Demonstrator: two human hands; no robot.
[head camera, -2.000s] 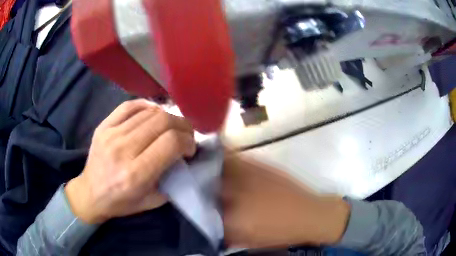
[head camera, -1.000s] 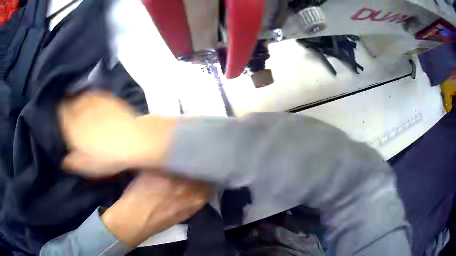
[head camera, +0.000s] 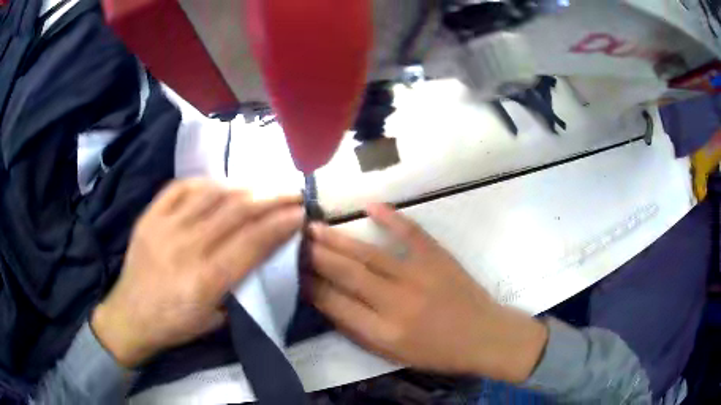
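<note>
A white backing piece (head camera: 271, 294) with dark edges lies between my hands, under the sewing machine's red guard (head camera: 315, 75). A narrow dark strip (head camera: 265, 356) hangs from it over the tabletop's front edge. My left hand (head camera: 198, 265) lies on the white piece, fingertips pressed at the dark edge. My right hand (head camera: 403, 293) lies flat just right of that edge, thumb apart, fingertips on the dark cloth. The presser foot and needle are mostly hidden behind the red guard. A dark garment panel (head camera: 59, 213) is bunched at left.
The white tabletop (head camera: 506, 221) has a dark seam and faint ruler marks. The white-grey machine head (head camera: 577, 47) is above. Loose dark strips (head camera: 541, 103) lie behind. A small tan block (head camera: 377, 154) is right of the guard. Purple-navy cloth (head camera: 652, 265) hangs at right.
My right arm no longer crosses over my left; my right hand has moved from the left cloth to the right of the dark edge. My left hand has moved up toward the needle area.
</note>
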